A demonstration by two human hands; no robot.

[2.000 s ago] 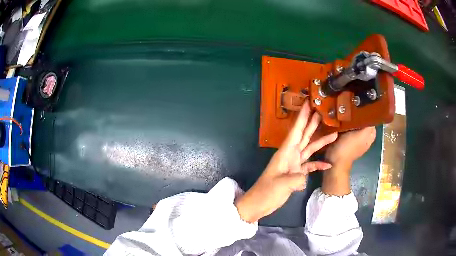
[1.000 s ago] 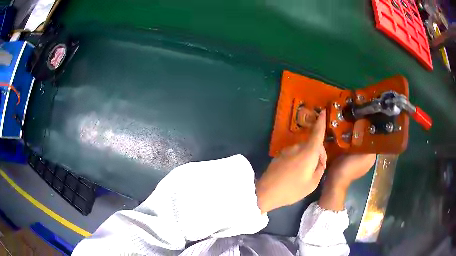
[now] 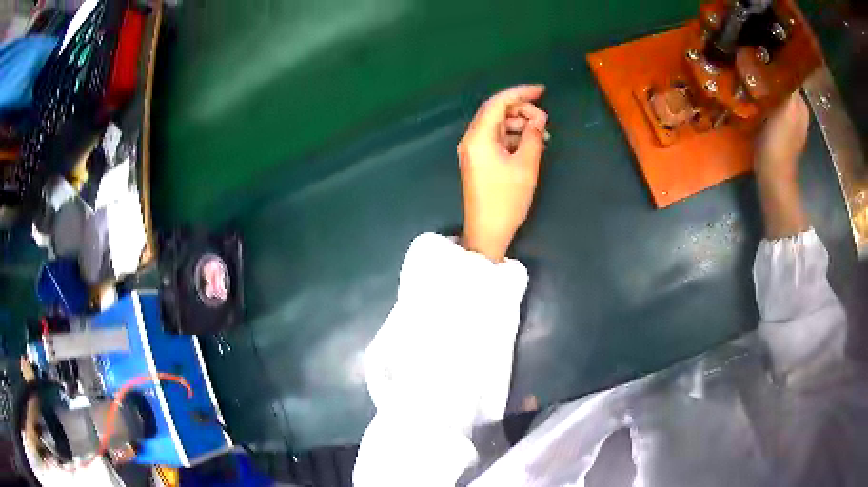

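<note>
The orange-brown assembly fixture (image 3: 657, 166) rests on the dark green mat at the upper right. Its raised brown nest (image 3: 672, 107) is uncovered. The dark metal toggle clamp (image 3: 738, 29) is cut off by the top edge, and its red handle is out of view. My left hand (image 3: 504, 152) is over the mat left of the fixture, fingers curled to the thumb; a tiny pale part (image 3: 545, 136) shows at the fingertips, mostly hidden. My right hand (image 3: 785, 133) is against the near side of the fixture's upright, its fingers hidden behind it.
A shiny strip (image 3: 842, 143) lies right of my right hand. At the left are a black fan-like square (image 3: 205, 282) with a pink centre and a blue machine box (image 3: 171, 380) with an orange hose. Papers (image 3: 122, 219) and a dark rack (image 3: 71, 114) are beyond the bench edge.
My left hand has left the nest and moved left, its fingers now curled. My right hand stays at the upright. The view has turned left, so the fixture sits farther up and right.
</note>
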